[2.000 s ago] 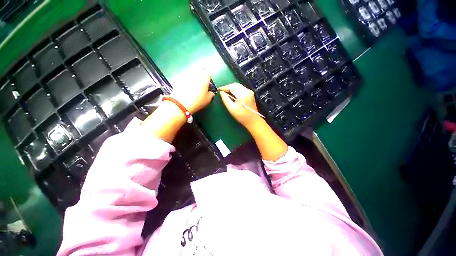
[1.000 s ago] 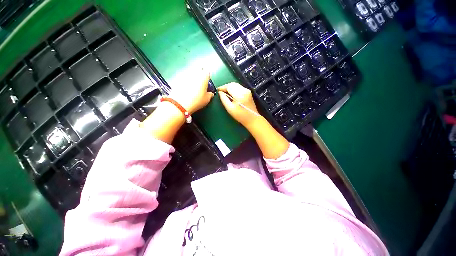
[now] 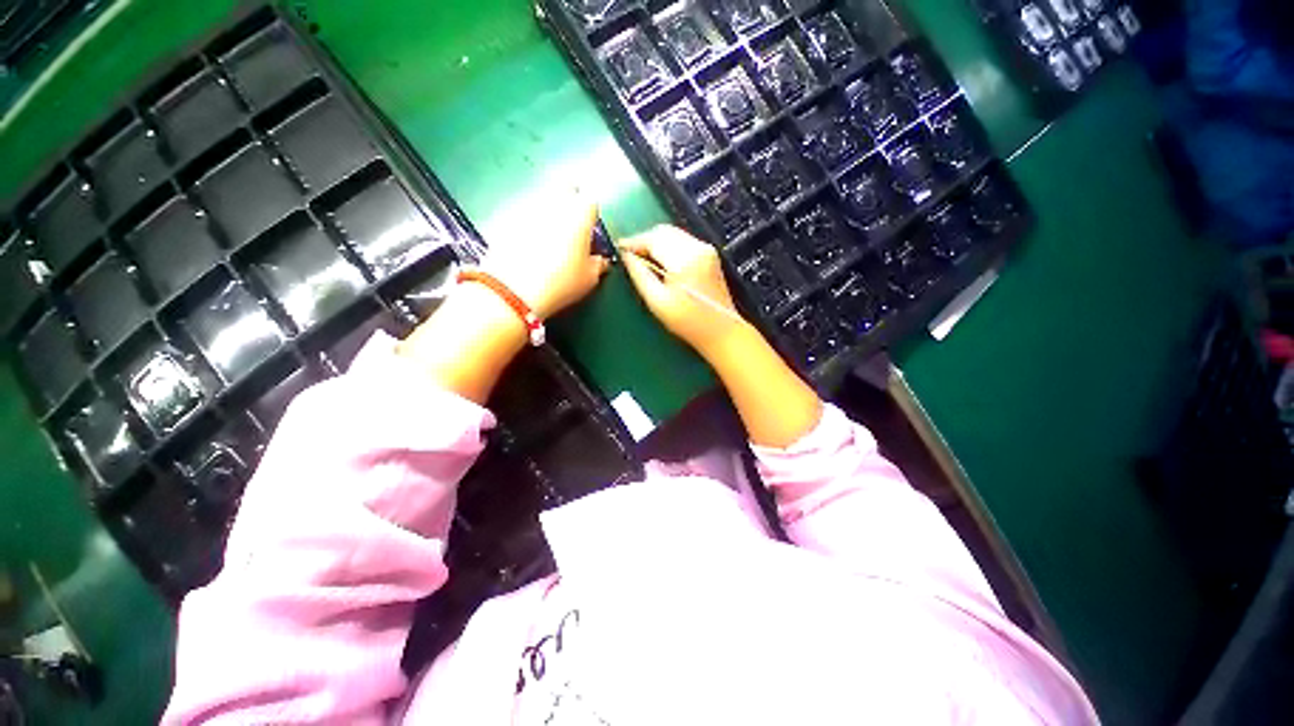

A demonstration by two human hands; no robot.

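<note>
My left hand (image 3: 554, 270), with a red bracelet at the wrist, holds a small black module housing (image 3: 605, 246) between its fingertips over the green surface. The housing is partly hidden by the fingers. My right hand (image 3: 681, 284) holds a thin pale stick (image 3: 698, 295) like a pencil, with its tip close to the housing. Whether the tip touches the housing is too small to tell. The left tray (image 3: 239, 187) has large black pockets, with a few square parts in its lower left. The right tray (image 3: 678, 182) has smaller pockets, mostly filled with shiny square parts.
A far-right tray (image 3: 1074, 81) with silvery-white pieces lies near blue clothing at the right edge. White slips lie by the left tray (image 3: 633, 416) and by the right tray (image 3: 965, 305). Small dark items (image 3: 54, 678) sit at the lower left.
My right hand and the stick have shifted very slightly. My left hand stays in nearly the same place, still holding the housing.
</note>
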